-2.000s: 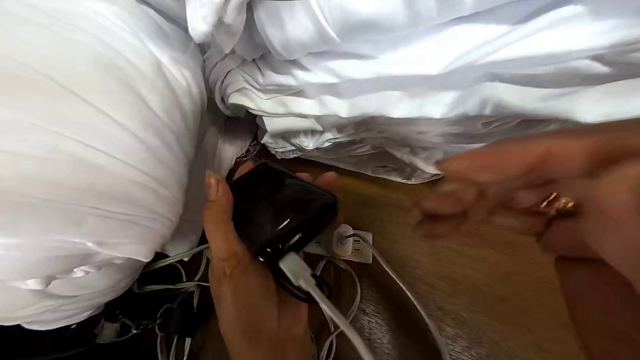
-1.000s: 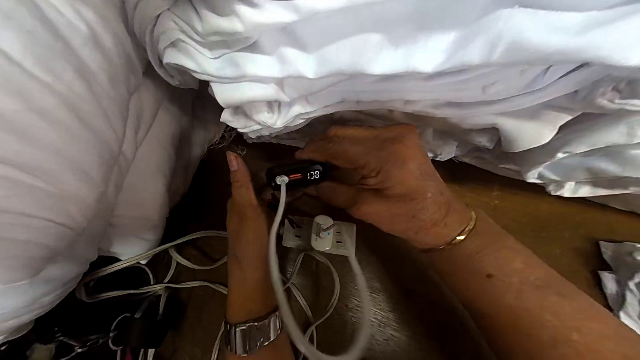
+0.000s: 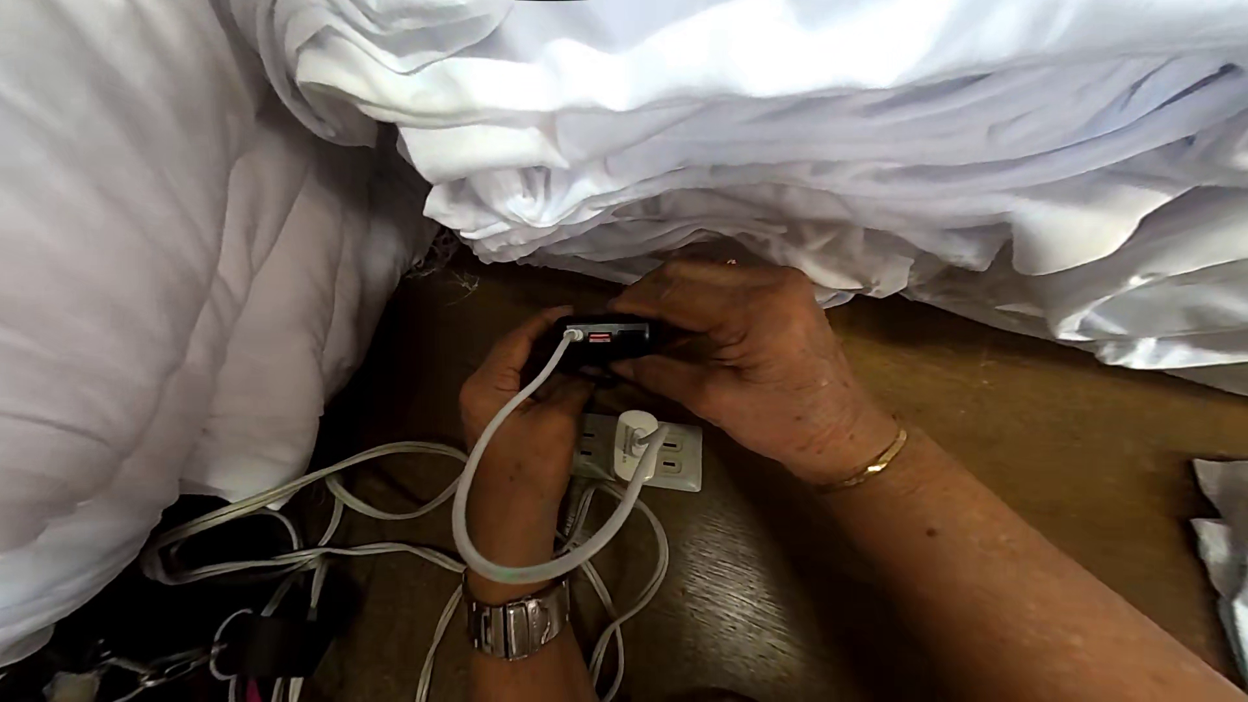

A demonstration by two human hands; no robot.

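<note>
A black power bank point(image 3: 624, 336) is held between both hands, its port edge facing the camera. My left hand point(image 3: 522, 390) grips its left side, and a metal-banded watch sits on that wrist. My right hand point(image 3: 746, 356) closes on its right end, fingers above and thumb below. A white cable point(image 3: 468, 487) enters a port at the edge's left and loops down and back up to a white charger plug point(image 3: 636, 444). That plug sits in a white power outlet strip point(image 3: 682, 458) just below the hands. The left fingertips are partly hidden.
Heaps of white fabric point(image 3: 731, 127) hang across the top, and a large white fabric bundle point(image 3: 146, 244) fills the left. Tangled pale cords point(image 3: 390, 551) lie over the brown wooden surface point(image 3: 975, 419). Dark items with a metal chain point(image 3: 161, 668) are at lower left.
Two seconds ago my right hand was apart at the right; now it holds the power bank with my left. The power bank has been turned edge-on, and its lit digits from one second ago no longer show.
</note>
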